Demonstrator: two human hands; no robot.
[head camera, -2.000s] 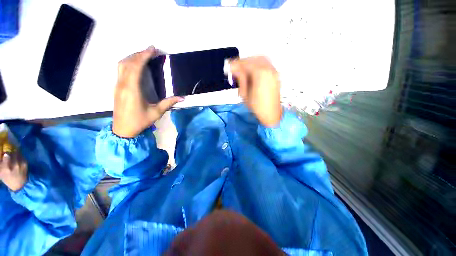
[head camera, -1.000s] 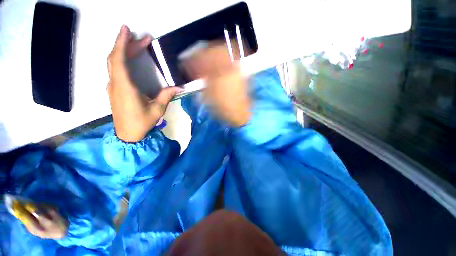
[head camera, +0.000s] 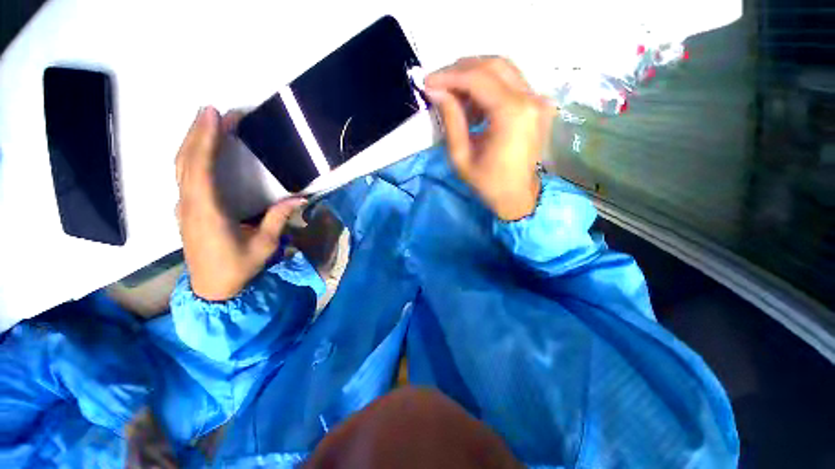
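Observation:
A glossy black phone or screen module (head camera: 362, 87) is tilted over the white table's front edge, with a bright band of reflected light across it. My left hand (head camera: 220, 211) holds its left end between thumb and fingers. My right hand (head camera: 494, 124) is at its right end, with thumb and fingertips together at a small white piece (head camera: 417, 77), which seems pinched against the glass. Whether the piece is stuck to the glass I cannot tell.
A second black phone (head camera: 84, 156) lies flat on the white table (head camera: 165, 46) at the left. Clear-white scraps with red specks (head camera: 600, 92) lie at the table's right end. A neighbouring worker's blue sleeve (head camera: 55, 366) is at the lower left. A dark structure runs along the right.
My right hand has moved from over the middle of the phone to its right end, near where it was two seconds ago. The phone is tilted more, and the camera view has shifted.

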